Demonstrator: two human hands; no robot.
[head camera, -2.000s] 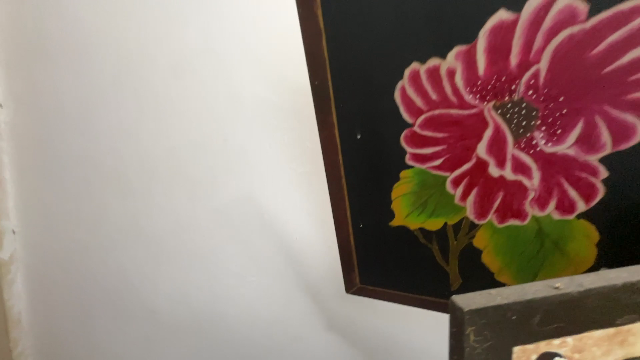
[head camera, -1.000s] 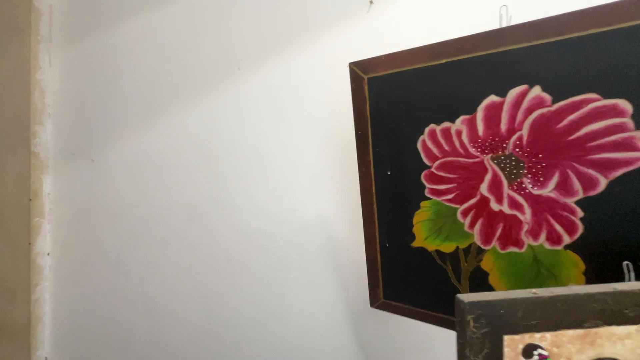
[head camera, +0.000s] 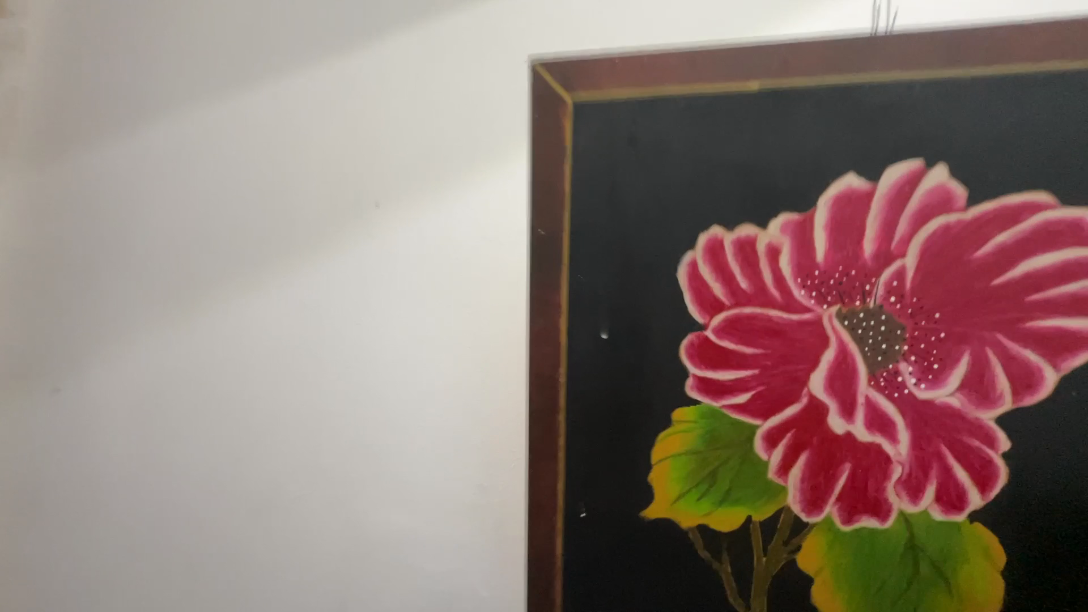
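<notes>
Neither my left hand nor my right hand shows in the head view. A framed flower painting (head camera: 654, 170) fills the right half, cut off by the right and bottom edges. Its frame (head camera: 548, 340) is reddish brown with a thin gold inner line. On the black ground is a large pink-red flower (head camera: 765, 340) with pale petal edges and a dotted brown centre. Green and yellow leaves (head camera: 722, 467) and brown stems (head camera: 759, 561) lie below it.
A white wall (head camera: 255, 382) takes up the left half, with soft shadow bands across its upper part. Thin wire-like pieces (head camera: 882, 17) rise above the frame's top edge.
The view has shifted, so the second, dark frame seen at the lower right earlier is out of sight. The painting's upper left corner, outside the view two seconds ago, shows now.
</notes>
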